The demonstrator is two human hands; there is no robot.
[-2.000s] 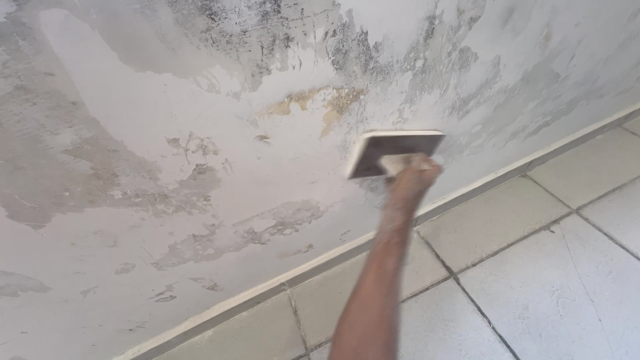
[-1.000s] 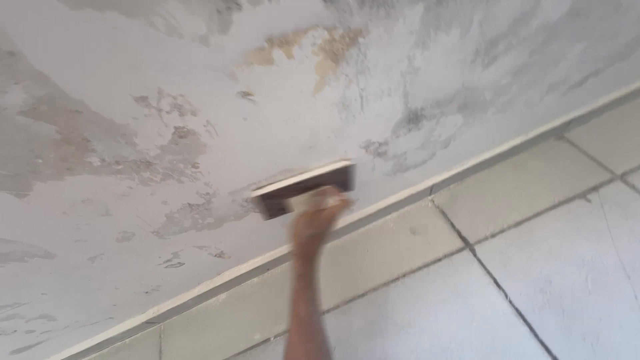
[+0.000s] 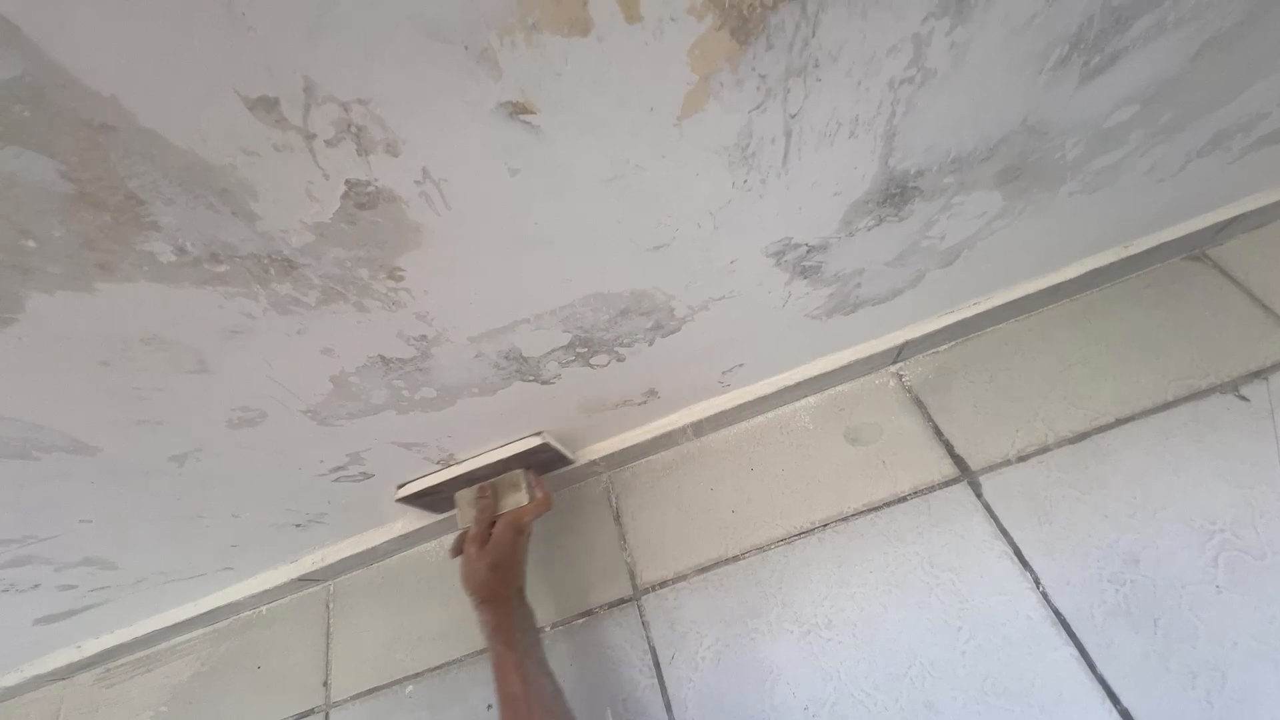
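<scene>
My right hand (image 3: 497,555) grips the pale block handle (image 3: 492,498) of a rectangular hand float or hand sander (image 3: 550,455). The tool has a dark back and a whitish edge. Its long face lies against or very close to the wall (image 3: 560,230), low down, just above the base strip; exact contact cannot be told. Around it the whitish wall shows grey, rough patches, with tan patches higher up. The forearm comes in from the bottom of the view. My left hand is not in view.
A cream-edged grey skirting strip (image 3: 790,395) runs diagonally along the foot of the wall. Beside it lie beige floor tiles (image 3: 780,480) with dark joints, and larger, paler tiles (image 3: 850,620) fill the lower right.
My right hand has moved the tool down and left along the wall, from near the tan patches to just above the skirting. It holds the handle throughout.
</scene>
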